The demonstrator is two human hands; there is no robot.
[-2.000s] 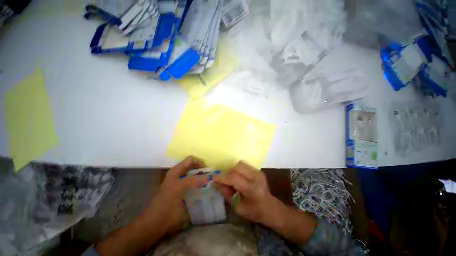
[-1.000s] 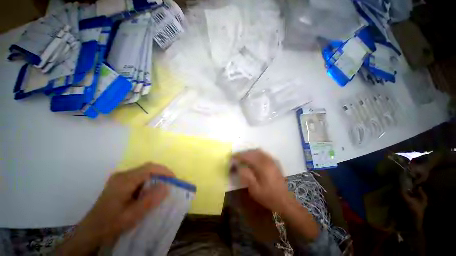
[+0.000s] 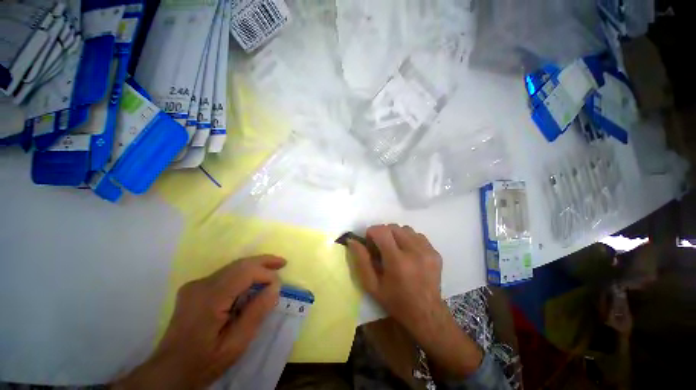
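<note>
My left hand (image 3: 217, 316) holds a slim white retail box (image 3: 267, 343) with a blue end, at the lower left over a yellow sheet (image 3: 320, 305). Its fingers lie across the box's blue end, and the box's lower part runs out of the picture. My right hand (image 3: 404, 266) is closed on a small utility knife (image 3: 352, 239), whose dark tip points left near the sheet's right edge. The tip is apart from the box. Most of the knife is hidden in the fingers.
Blue-and-white boxes (image 3: 172, 76) lie fanned at upper left, by a barcode label (image 3: 259, 23). Clear plastic bags (image 3: 450, 171) lie mid-table. A windowed retail box (image 3: 510, 232) and white cables (image 3: 584, 194) lie at right. More boxes (image 3: 565, 99) are behind. Another person's hand (image 3: 620, 305) shows far right.
Over two seconds, both hands moved from the lap over the table edge and apart. Since one second ago, the knife's dark tip has come into clear view; the camera view has shifted.
</note>
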